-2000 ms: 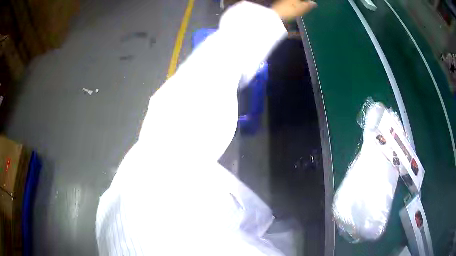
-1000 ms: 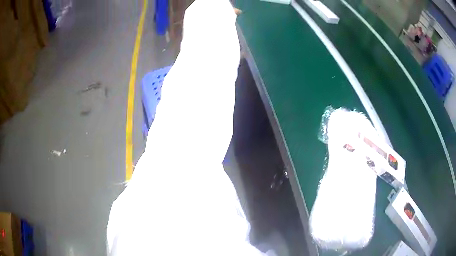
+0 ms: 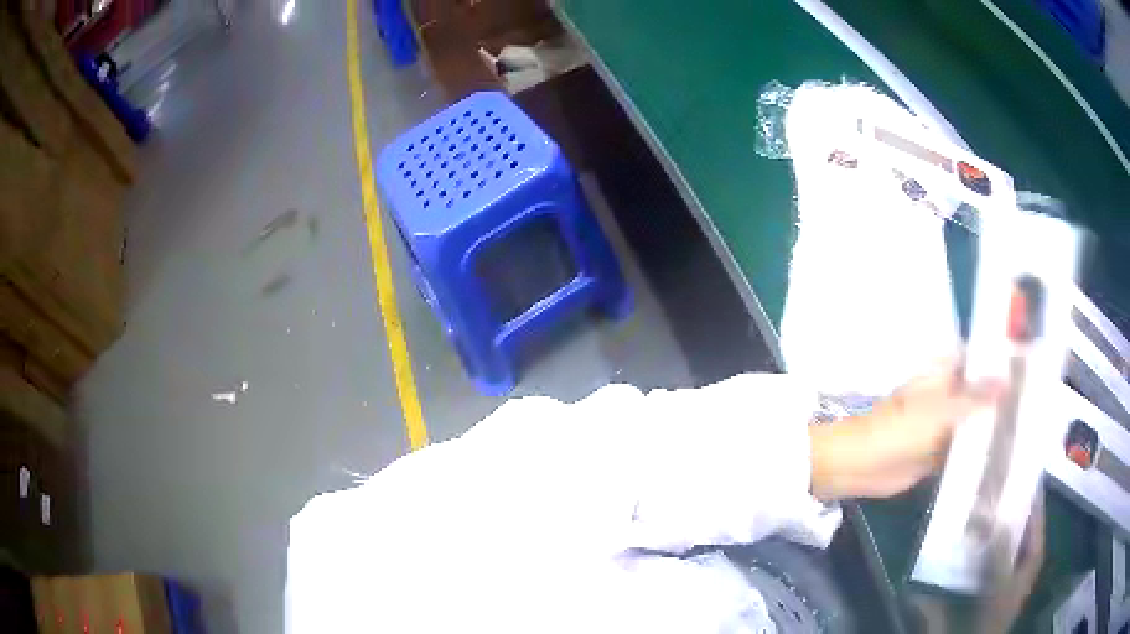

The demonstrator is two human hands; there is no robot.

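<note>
My left hand [image 3: 895, 436] holds a white smartwatch box [image 3: 1006, 384] by its left side, above the green belt. My right hand [image 3: 1019, 572] is at the lower end of the same box, partly hidden behind it and blurred. The box stands tilted, its printed watch with a red face towards me. Left of it lies the glossy white stack of bags [image 3: 867, 266], with another watch box [image 3: 923, 155] lying across its far end.
More watch boxes [image 3: 1090, 448] lie on the green belt [image 3: 669, 81] at the right. A pale curved rail [image 3: 867, 52] runs along the belt. A blue plastic stool [image 3: 477, 173] stands on the grey floor, left of the belt. Brown cartons [image 3: 62, 211] are at far left.
My left arm has come down from the far side to the belt, and both hands are now in view on a box. The view has shifted, showing the whole stool.
</note>
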